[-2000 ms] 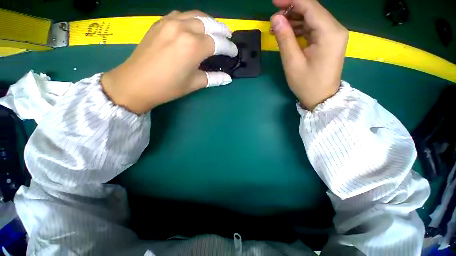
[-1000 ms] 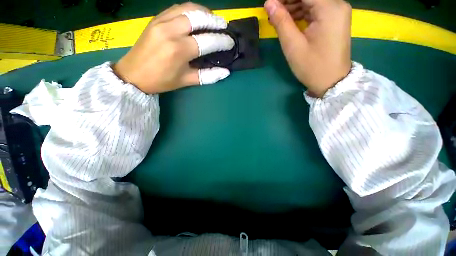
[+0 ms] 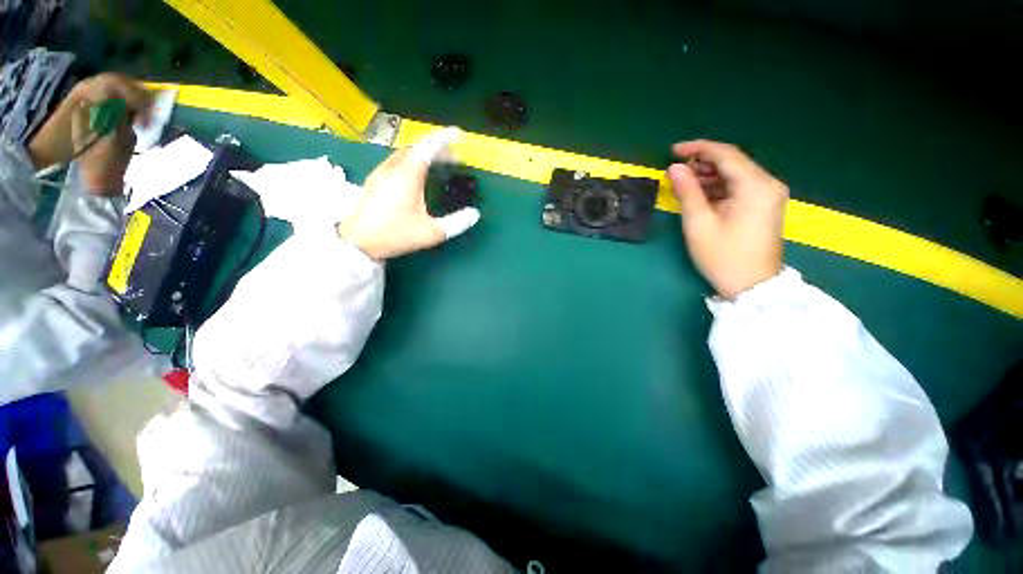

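The flat black fixture [image 3: 600, 206], with a raised round seat, lies at the yellow rail's near edge, partly over the green surface. My left hand [image 3: 398, 202], with white finger cots and slightly blurred, is left of it. Its thumb and fingers are around a small round black part [image 3: 457, 193], away from the fixture. My right hand [image 3: 735, 213] is just right of the fixture, fingers curled and thumb near the index finger; whether it holds anything thin cannot be made out. Neither hand touches the fixture.
The yellow rail [image 3: 886, 249] crosses the green surface, with a slanted yellow post [image 3: 280, 62]. Loose round black parts [image 3: 451, 70] lie beyond. At left are crumpled white cloth [image 3: 303, 191], a black device [image 3: 180, 241] with a cable, and another person's hand [image 3: 101, 123].
The view has swung left and tilted. My left hand has moved left off the fixture with a round black part between its fingers, uncovering the fixture. My right hand stays near the fixture's right side.
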